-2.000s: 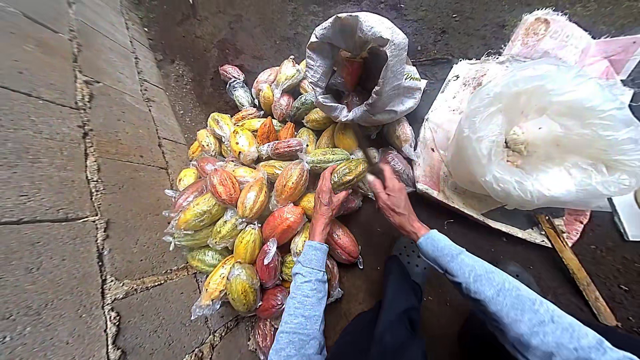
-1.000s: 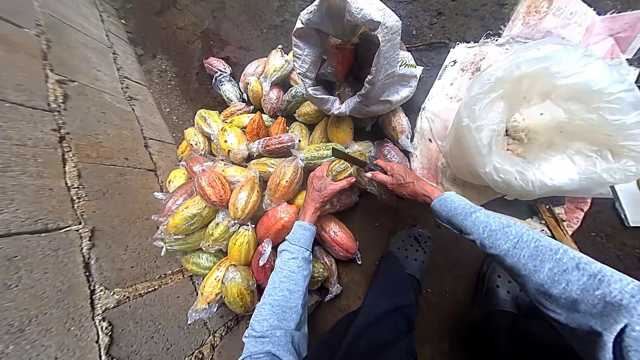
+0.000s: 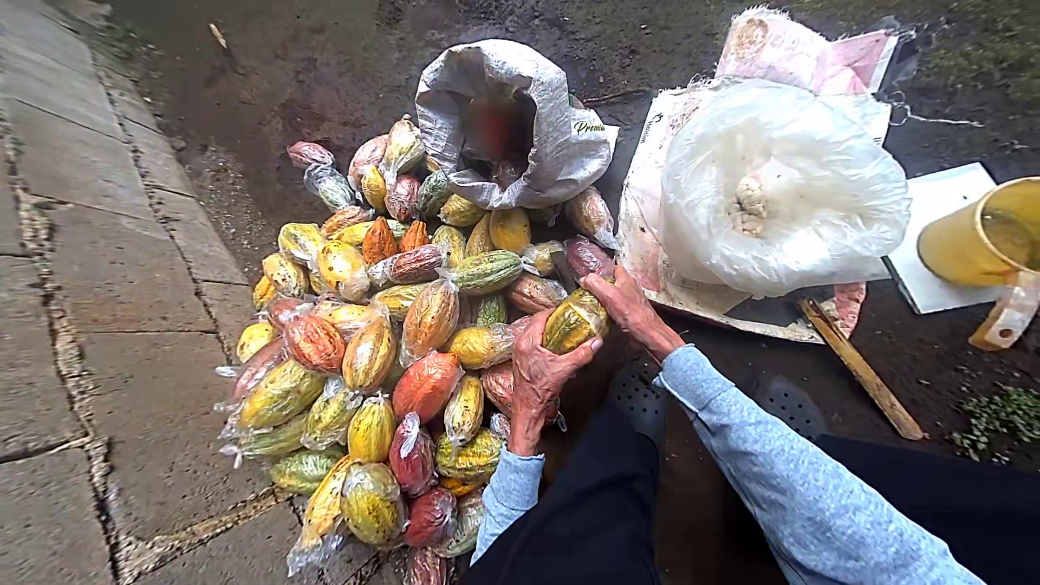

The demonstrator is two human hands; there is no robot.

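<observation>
My left hand [image 3: 543,370] grips a yellow-green cacao pod [image 3: 576,320] from its left and lower side. My right hand [image 3: 630,309] is at the pod's upper right, its fingers hidden behind the pod. Whether a tool is still in the right hand does not show. Beside and beyond the hands lies a heap of yellow, orange, red and green cacao pods [image 3: 428,318], many wrapped in clear plastic. A white woven sack [image 3: 561,154] with its mouth open stands at the top of the heap, something reddish inside.
A clear plastic bag [image 3: 853,195] holding whitish matter sits on sacking [image 3: 650,203] at the right. Beyond it are a yellow plastic jug [image 3: 959,244] on a white board [image 3: 918,284] and a wooden stick [image 3: 861,370]. Stone paving [image 3: 138,398] runs along the left.
The dark blade seen at the pod one second ago no longer shows. My right hand has closed in around the pod's upper right. The view has shifted, bringing the yellow jug in.
</observation>
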